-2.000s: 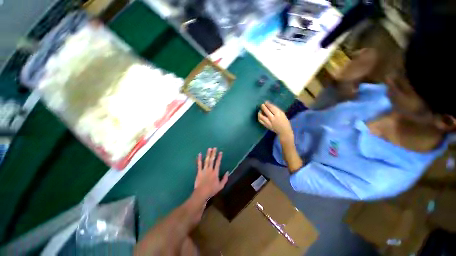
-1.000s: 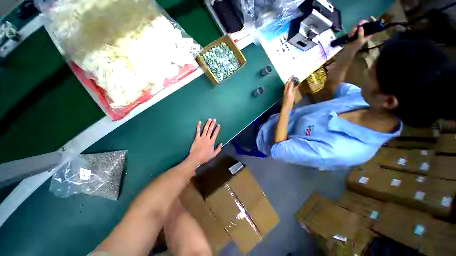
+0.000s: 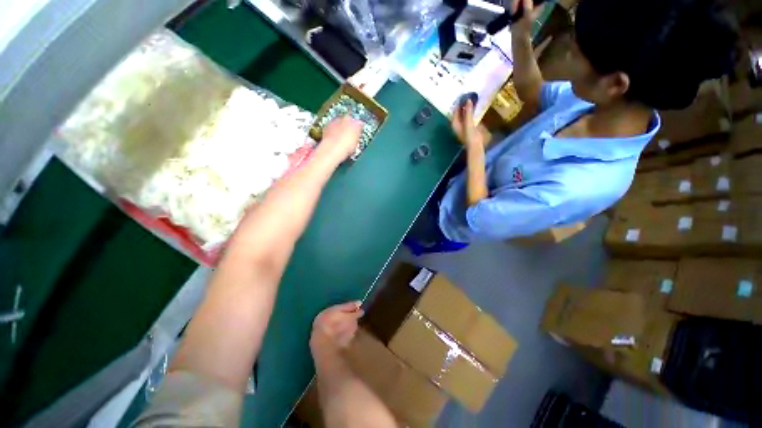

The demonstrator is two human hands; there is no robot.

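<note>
An open tan box (image 3: 378, 112) of tiny silvery-green pieces stands on the green work surface (image 3: 338, 226). My left hand (image 3: 341, 136) reaches over its near side, with the fingertips down among the pieces; whether they grip any is hidden. My right hand (image 3: 336, 324) is at the surface's near edge, above the cartons, with its fingers curled together. A small pale spot shows at its fingertips, too small to tell whether it is a held part. Two small dark cylinders (image 3: 420, 152) stand right of the box.
A big clear bag of cream-white parts (image 3: 226, 159) lies on a red sheet at the left. A seated person in a blue shirt (image 3: 568, 167) holds a dark cylinder and a black tool at the right. A taped carton (image 3: 439, 334) stands below the edge; more cartons (image 3: 660, 221) are stacked at the right.
My left hand has left the green surface, where it lay flat, and moved up into the tan box. My right hand has come into view at the edge. The view has shifted.
</note>
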